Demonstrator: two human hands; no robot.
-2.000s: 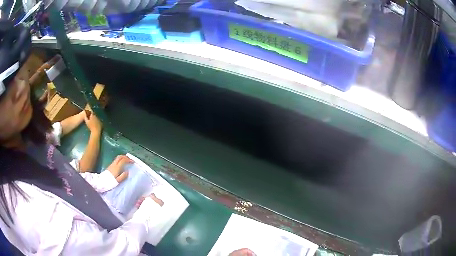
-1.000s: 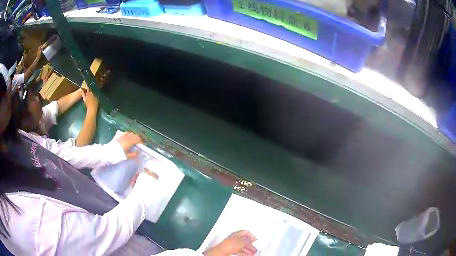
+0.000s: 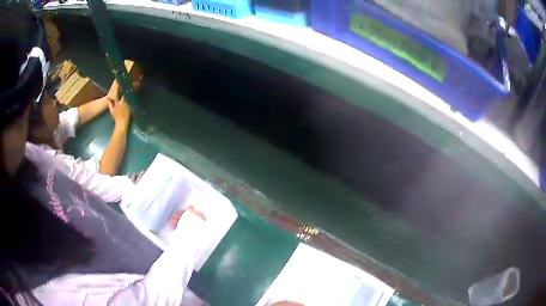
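A white foam tray [image 3: 311,272] lies on the green bench at the bottom centre, its lower part cut off by the picture's edge. A pale greyish shape shows inside its right part. Only a small sliver of my left hand [image 3: 287,303] shows over the tray at the bottom edge. Its fingers and anything in them are hidden. My right hand is not in view.
A neighbour's hand [image 3: 190,215] is in another white tray [image 3: 218,230] on the left. Brown cartons [image 3: 75,88] lie beyond. A translucent white sleeve [image 3: 494,288] stands on the dark belt. A blue bin [image 3: 413,66] and light-blue basket [image 3: 221,7] are on the shelf.
The view has shifted. My left hand came further into the picture over the tray, then dropped back to the bottom edge. The neighbour's far hand has moved off the tray's upper rim.
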